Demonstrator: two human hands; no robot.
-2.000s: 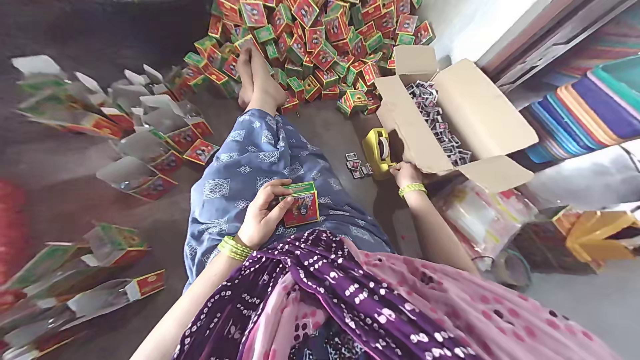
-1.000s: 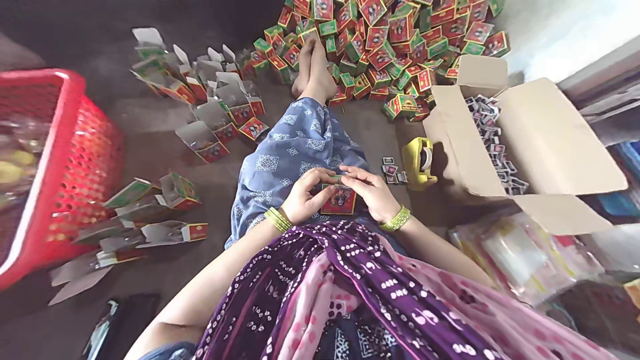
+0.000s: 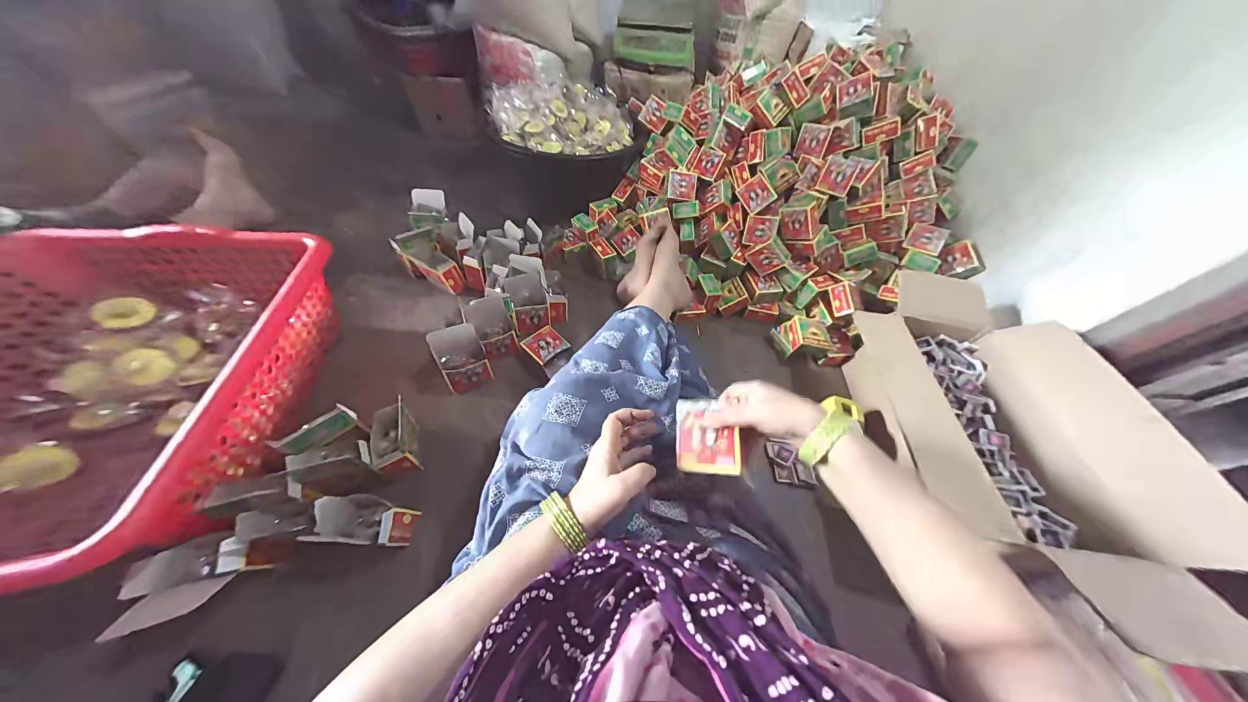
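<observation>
Above my lap, my right hand (image 3: 765, 411) grips a small red and yellow printed carton (image 3: 709, 444) by its upper right part. Just left of it is my left hand (image 3: 616, 466), fingers apart and curled, holding nothing. Small dark packets (image 3: 788, 462) lie on the floor beside my right wrist. A yellow tape dispenser (image 3: 840, 409) is mostly hidden behind that wrist. Open-topped cartons (image 3: 458, 357) stand left of my legs, and more open cartons (image 3: 336, 466) lie nearer on the left.
A red plastic basket (image 3: 317, 322) holds yellow rings in clear wrapping. Closed cartons (image 3: 799, 219) are heaped beyond my feet. On the right, an open cardboard box (image 3: 1102, 429) holds many small packets. A black tub (image 3: 570, 171) holds wrapped yellow items. Another person's bare foot (image 3: 226, 185) is upper left.
My hands, together on the carton one second ago, are apart. The right hand has lifted the carton off my lap; the left has let go. The view has shifted, showing more of the far floor.
</observation>
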